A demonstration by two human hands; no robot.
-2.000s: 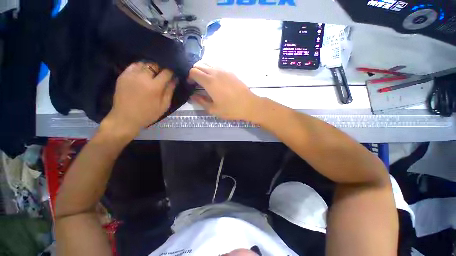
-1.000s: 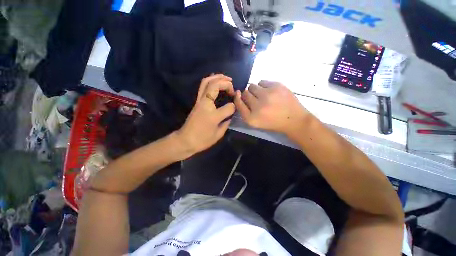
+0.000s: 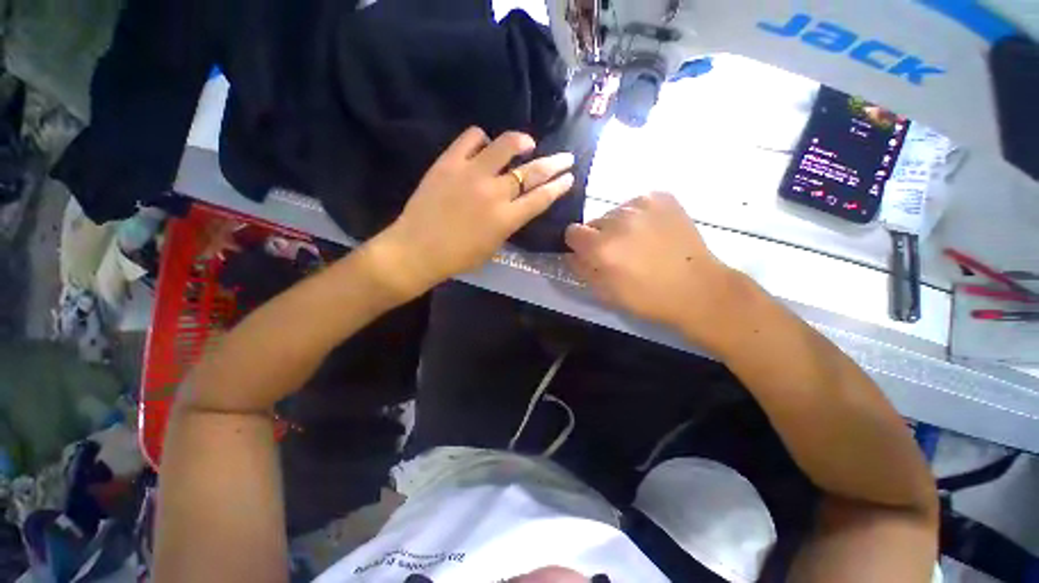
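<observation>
The black garment [image 3: 399, 103] lies bunched on the table left of and below the needle area, hanging over the left edge. The presser foot and needle area [image 3: 604, 93] is brightly lit at the garment's right edge. My left hand [image 3: 490, 199] lies on the garment, fingers extended toward its right edge, a ring on one finger. My right hand [image 3: 638, 251] is at the garment's lower right corner, fingers curled with the thumb and fingertips pinching the cloth edge. What lies under the fingertips is partly hidden.
The sewing machine [image 3: 843, 46] spans the top. A smartphone [image 3: 843, 154], a dark-handled tool [image 3: 905, 277] and red-handled snips [image 3: 989, 273] lie at right. A red basket [image 3: 171, 342] stands left. A white bra cup [image 3: 706, 518] rests on the lap. Scraps [image 3: 57, 387] lie on the floor.
The view has shifted left and down. My left hand has gone from fingertips meeting the right hand's to lying on the garment. The hands are now slightly apart.
</observation>
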